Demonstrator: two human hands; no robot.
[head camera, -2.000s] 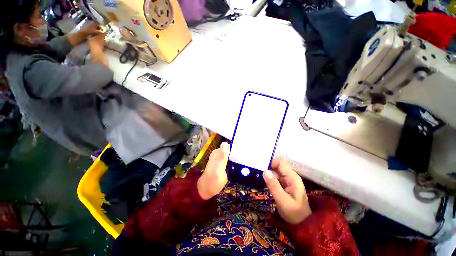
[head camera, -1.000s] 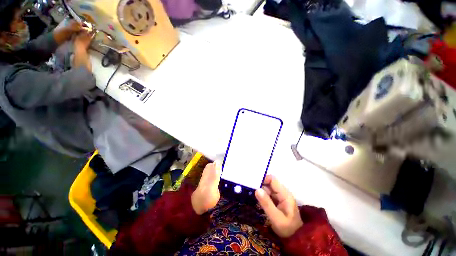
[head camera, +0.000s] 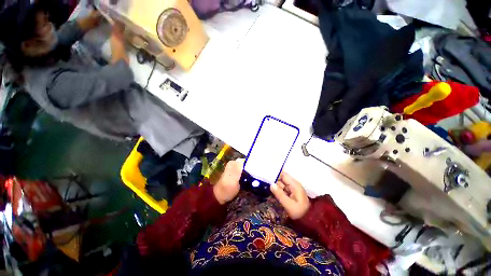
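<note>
A smartphone (head camera: 273, 148) with a bright white screen and dark edge is held upright in front of me, over the table's front edge. My left hand (head camera: 229, 181) grips its lower left side. My right hand (head camera: 291, 196) holds its lower right corner, thumb near the bottom of the screen. What the screen shows is washed out. To the right, a dark garment piece (head camera: 358, 70) lies on the table beside the cream sewing machine head (head camera: 364, 128). The needle area is too small to make out.
The white table (head camera: 269, 64) runs across the view. A yellower machine (head camera: 171, 29) and a person in grey (head camera: 91, 91) are at the left. A yellow basket (head camera: 132, 175) of dark cloth stands below the table. Red cloth (head camera: 455, 102) lies behind my machine. A small dark cloth (head camera: 388, 186) is under the machine arm.
The view has turned and shifted, showing more of the machine's right side and the red cloth. The phone stays in both hands. The person in grey now appears farther right.
</note>
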